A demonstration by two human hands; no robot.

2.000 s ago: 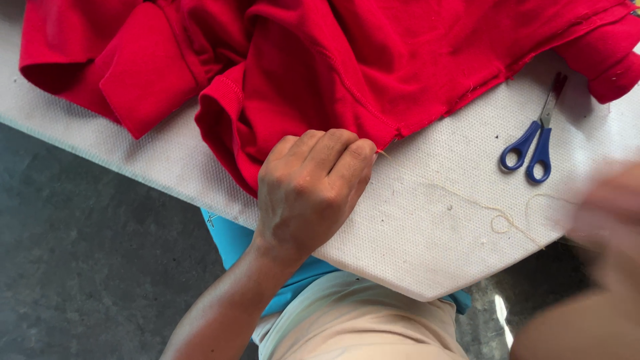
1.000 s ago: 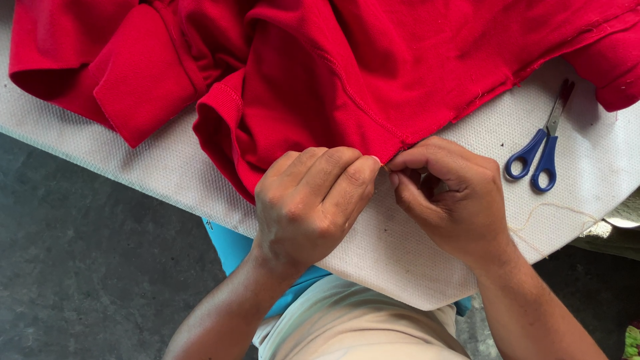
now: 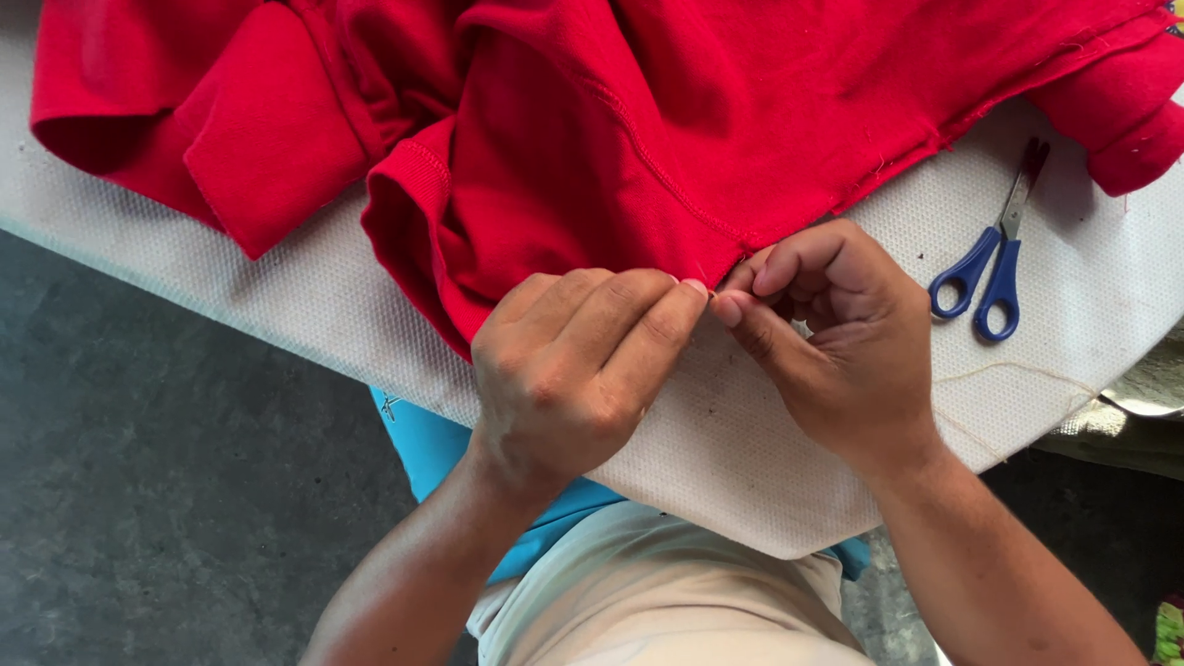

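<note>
A red fabric garment (image 3: 777, 102) with stitched seams lies across the upper part of the table. My left hand (image 3: 578, 370) grips its lower edge, the fingertips pinched at a seam corner. Against those fingertips, my right hand (image 3: 823, 333) pinches thumb and index finger at the same corner; whether a needle is between them cannot be told. A pale thread (image 3: 1004, 365) runs on the table to the right of my right wrist. Scissors with blue handles (image 3: 999, 268) lie slightly open, right of my right hand, blades pointing up.
The padded ironing-board-like surface (image 3: 740, 472) has a white textured cover and a rounded edge near my body. Blue cloth (image 3: 425, 444) shows below it at my lap. Grey floor (image 3: 185, 416) lies at the left, and folded cloth (image 3: 1133, 425) sits at the right edge.
My right hand came in from the blurred right side to the garment's corner, beside my left hand, and has stayed there. My left hand keeps its hold.
</note>
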